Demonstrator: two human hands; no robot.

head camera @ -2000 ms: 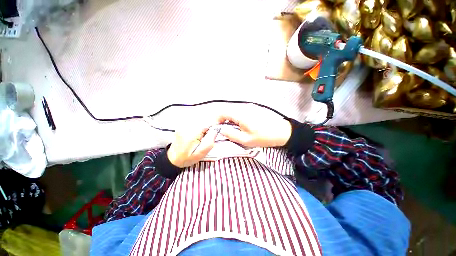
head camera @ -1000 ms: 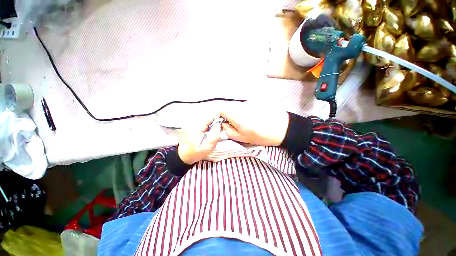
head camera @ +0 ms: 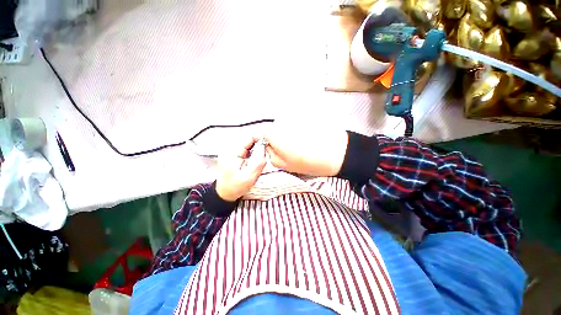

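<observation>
My left hand (head camera: 238, 170) and my right hand (head camera: 306, 147) meet at the table's front edge, above the striped apron (head camera: 289, 240). The fingertips of both hands pinch a small pale, greyish piece (head camera: 264, 143) between them. It is mostly hidden by the fingers and blurred by glare, so I cannot tell what it is.
A teal glue gun (head camera: 402, 74) with a white glue stick rests on a white round holder (head camera: 364, 52) at right. A carton of gold pieces (head camera: 483, 92) stands far right. A black cord (head camera: 92, 126) crosses the table. A black slim object (head camera: 64, 151) and crumpled white cloth (head camera: 31, 187) lie left.
My hands, still together at the small piece, have shifted slightly left and up in the picture. The right forearm now reaches further over the table and covers more of the cord.
</observation>
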